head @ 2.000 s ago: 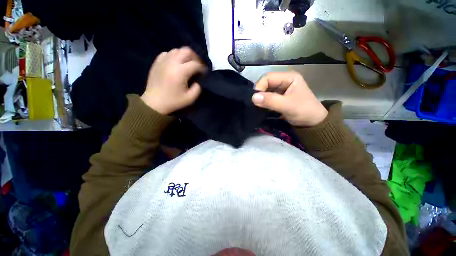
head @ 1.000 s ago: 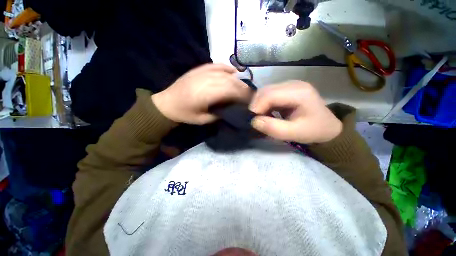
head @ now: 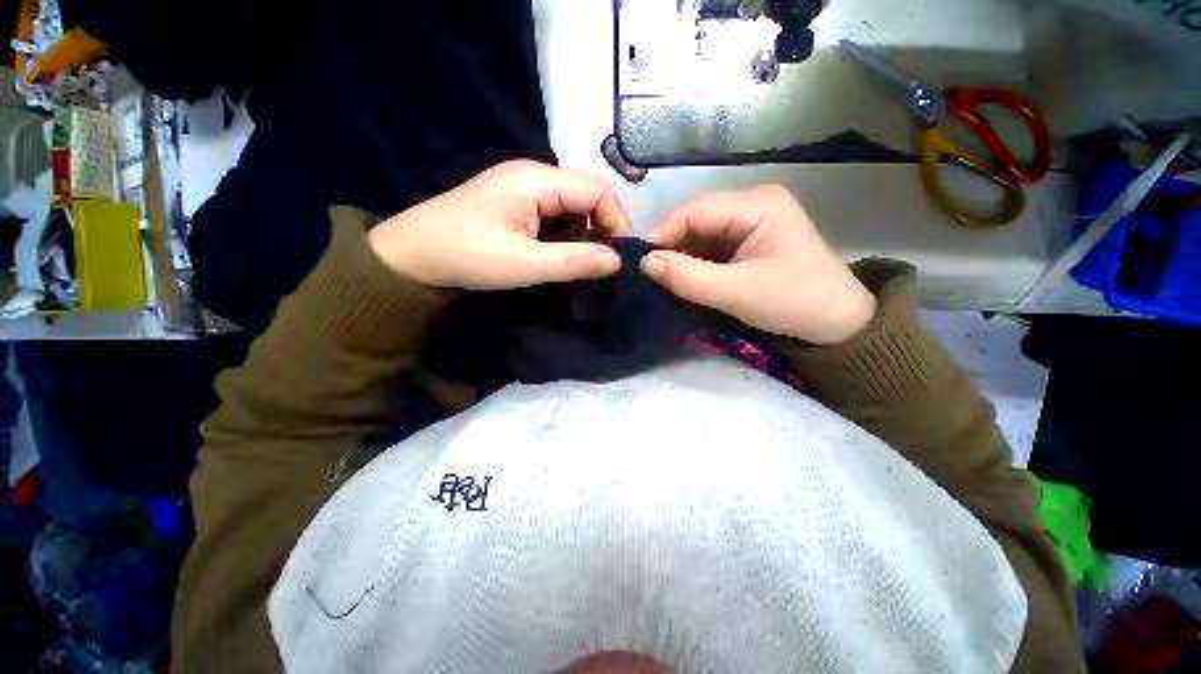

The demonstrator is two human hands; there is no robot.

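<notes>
A large black garment (head: 382, 119) lies heaped on the table left of the machine bed. Part of the black cloth (head: 566, 329) hangs over my lap. My left hand (head: 507, 231) pinches the cloth's upper edge between thumb and fingers. My right hand (head: 764, 263) pinches the same edge close beside it, and the thumb tips are nearly touching. The folded edge (head: 632, 250) shows between the fingertips, in front of the machine bed.
Scissors (head: 968, 152) with red and yellow handles lie right of the needle plate (head: 765, 66). A dark strip (head: 817, 152) lies across the bed. A blue bin (head: 1152, 250) and a slanting white strip (head: 1120, 204) are at right. A yellow container (head: 108, 257) stands at left.
Both hands have shifted; the fingertips now meet at the cloth's upper edge, nearer the table. The cloth, earlier spread and then bunched between the hands, now hangs below them. Less green cloth shows at lower right.
</notes>
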